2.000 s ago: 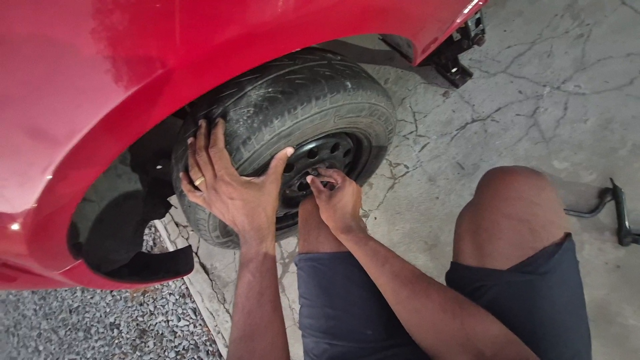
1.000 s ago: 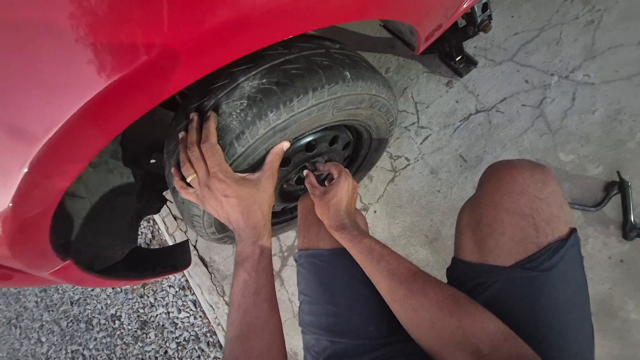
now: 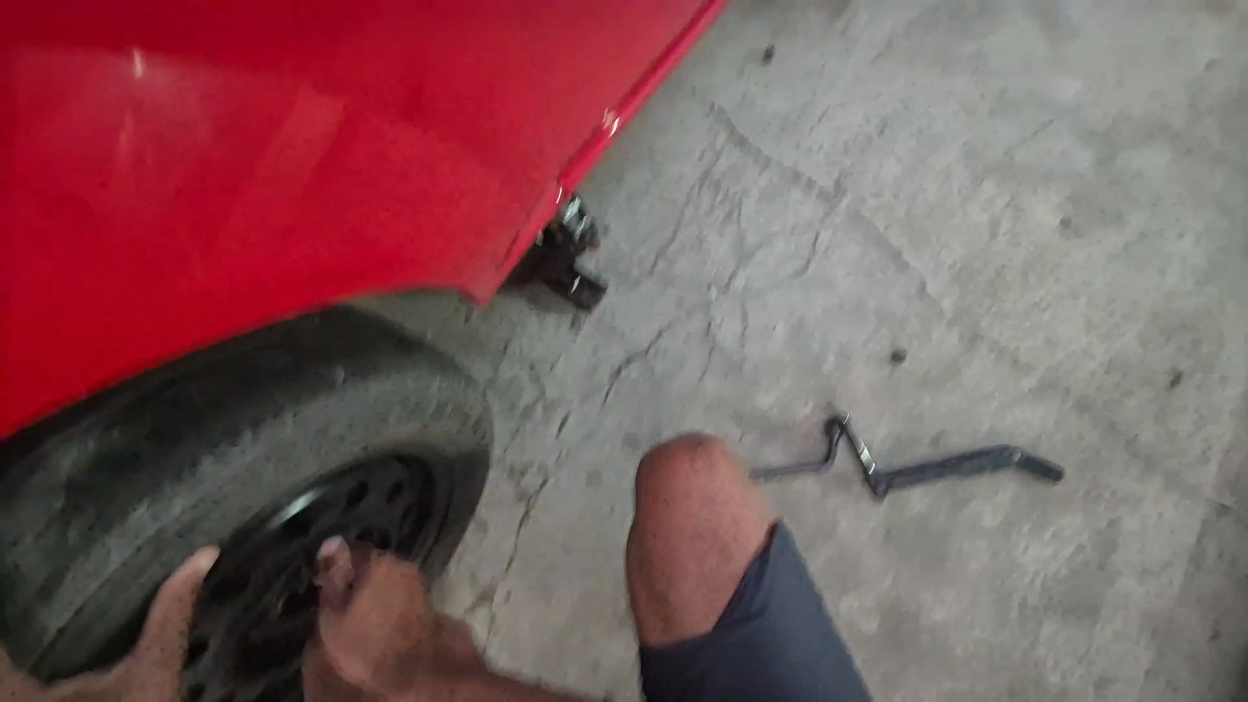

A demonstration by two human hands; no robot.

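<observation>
A car tyre [image 3: 390,370] on a black steel wheel rim [image 3: 414,487] stands under the red car body, at the lower left of the blurred head view. Near the bottom edge, my left hand [image 3: 146,648] lies against the tyre and rim, its thumb raised and its other fingers mostly out of frame. My right hand [image 3: 375,604] is at the centre of the rim with its fingers curled and thumb and fingertips together. Whether a small part is between those fingertips cannot be made out.
The red car body panel [image 3: 292,166] spans the upper left. A jack [image 3: 570,258] sits under its lower edge. On the cracked concrete floor [image 3: 936,253], right of my bare knee [image 3: 692,536], lies a dark metal cranked handle [image 3: 946,468]. Several small dark bits dot the floor.
The view has swung towards the right and the jack side, showing more floor and the whole cranked handle. Both hands remain at the wheel.
</observation>
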